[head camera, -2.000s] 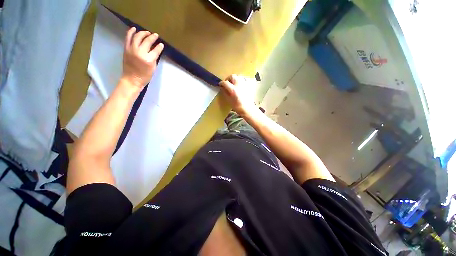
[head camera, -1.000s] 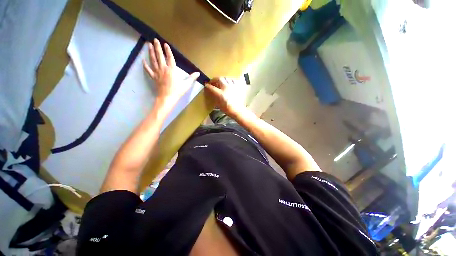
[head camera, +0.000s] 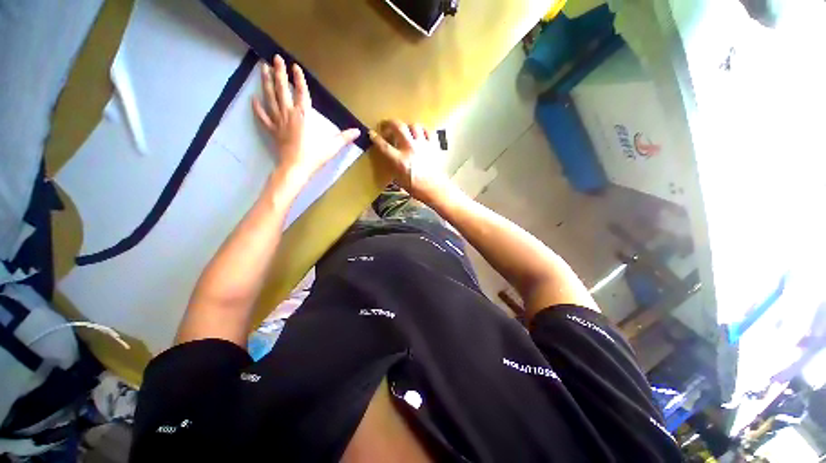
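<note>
A pale grey-white garment panel (head camera: 217, 194) lies flat on the mustard-yellow table cover (head camera: 362, 54). A thin navy strip (head camera: 193, 154) curves across it, and a wider navy band (head camera: 317, 98) runs along its far edge. My left hand (head camera: 294, 122) lies flat, fingers spread, on the panel beside the band, thumb towards the band's right end. My right hand (head camera: 403, 155) pinches the band's right end at the panel corner. The steam iron (head camera: 421, 11) stands at the top edge, partly cut off.
A heap of pale and navy pieces (head camera: 36, 335) with a white cord (head camera: 81, 325) lies at the lower left. Pale cloth (head camera: 32, 99) covers the left edge. Beyond the table's right edge are a white printed box (head camera: 638, 149), a blue object (head camera: 569, 140) and a blue crate (head camera: 677, 398).
My left hand has moved right along the band and opened flat on the panel. The panel has shifted left and lies flatter, showing the curved strip. My right hand stays at the band's right end.
</note>
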